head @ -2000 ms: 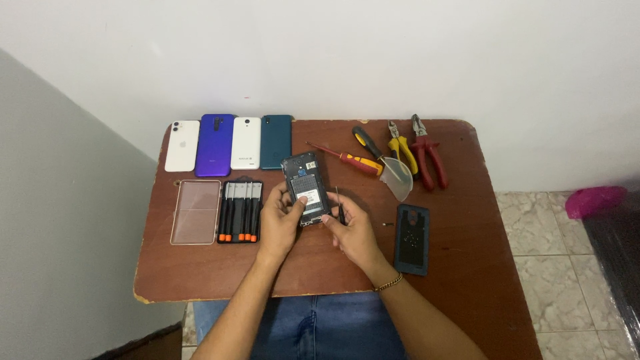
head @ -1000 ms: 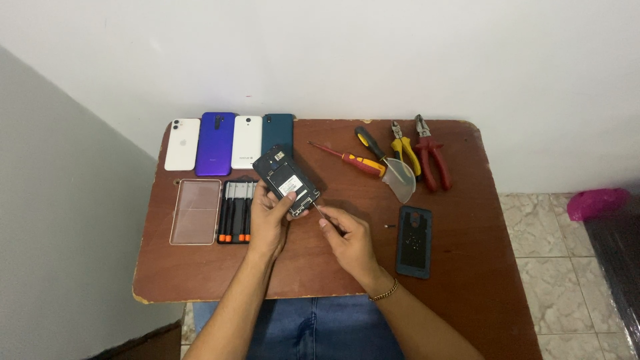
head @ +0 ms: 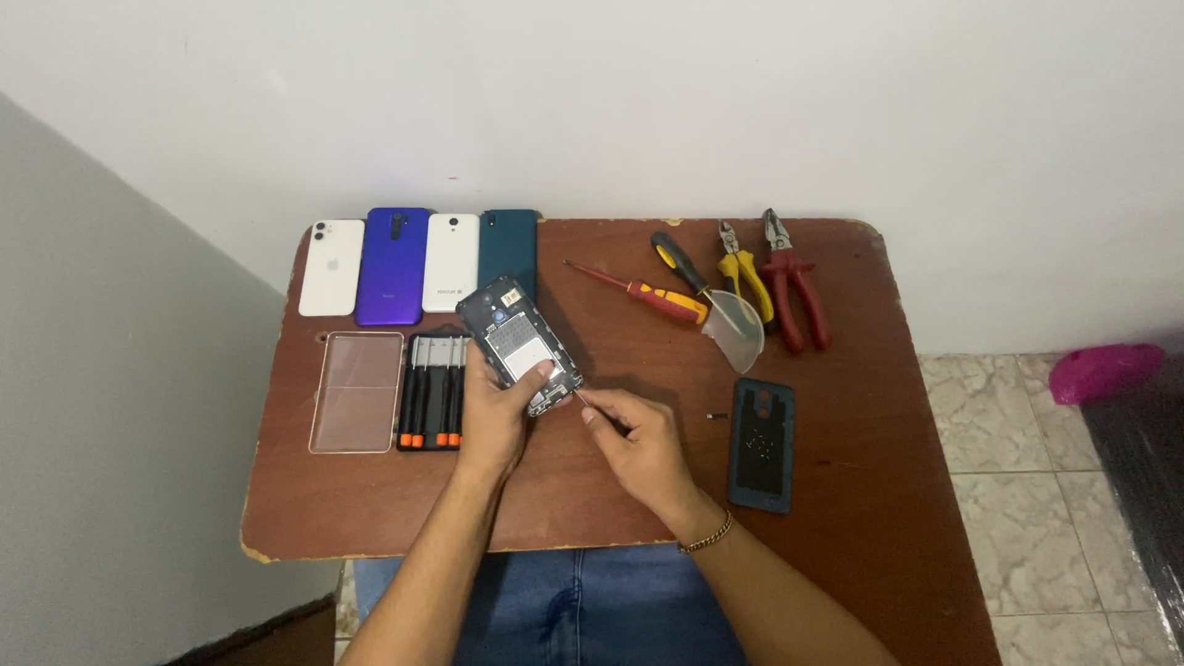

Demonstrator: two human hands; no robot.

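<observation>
My left hand (head: 498,407) grips an opened smartphone (head: 520,344), tilted above the table, its inner frame facing up and the thumb on its lower part. In my right hand (head: 638,439) is a small screwdriver (head: 581,398), mostly hidden by the fingers, its tip at the phone's lower right corner. A dark blue phone back cover (head: 761,444) lies at the right, inner side up, with tiny screws on it. Left of the cover lies a small metal part (head: 717,416). Beside my left hand is a black case of precision screwdrivers (head: 433,393), partly covered by that hand.
Four phones, one being a purple phone (head: 393,268), line the back left. A transparent case lid (head: 357,393) lies below them. At the back right are a red and yellow screwdriver (head: 671,301), a black-handled screwdriver (head: 680,261), a clear plastic piece (head: 735,333), yellow pliers (head: 745,277) and red pliers (head: 794,291).
The phone has turned in my left hand since two seconds ago, its top now leaning left. My right hand has brought the screwdriver's tip to the phone's lower corner.
</observation>
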